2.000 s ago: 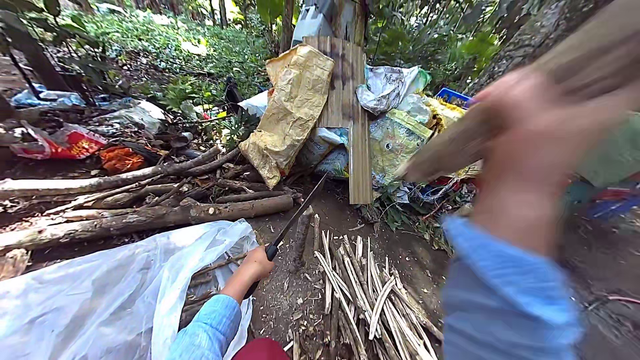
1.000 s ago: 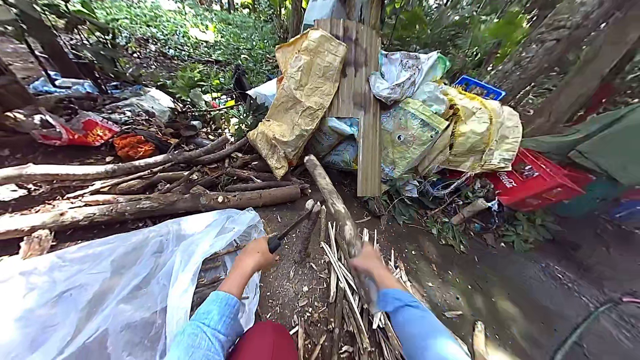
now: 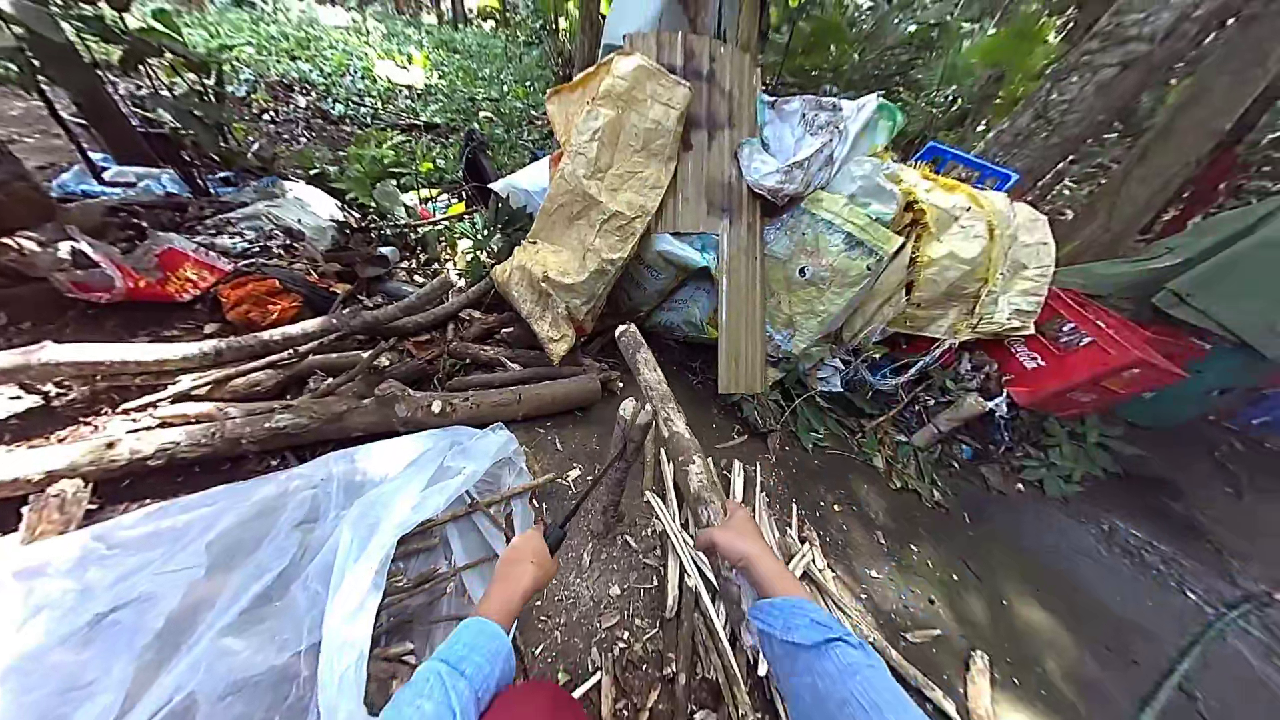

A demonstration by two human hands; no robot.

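Note:
My left hand (image 3: 528, 565) grips the black handle of a knife (image 3: 592, 490), whose dark blade points up and to the right, close to a short upright wooden stump (image 3: 624, 460) in the soil. My right hand (image 3: 738, 540) is closed around a thick wooden stick (image 3: 665, 410) that slants away from me, its far end near the foot of the corrugated sheet (image 3: 741, 300). Under and beside the right hand lies a heap of split thin sticks (image 3: 715, 630). Whether the knife touches the stump is not plain.
White plastic sheeting (image 3: 240, 560) covers part of the ground at left, over some sticks. Logs (image 3: 300, 430) lie beyond it. A tan paper sack (image 3: 610, 190), stuffed bags (image 3: 830, 270) and a red plastic crate (image 3: 1085, 350) stand farther back. Bare soil is at right.
The right hand, earlier raised at the right with a blurred piece of wood, has come down to the middle with the stick. The knife is lower than two seconds ago.

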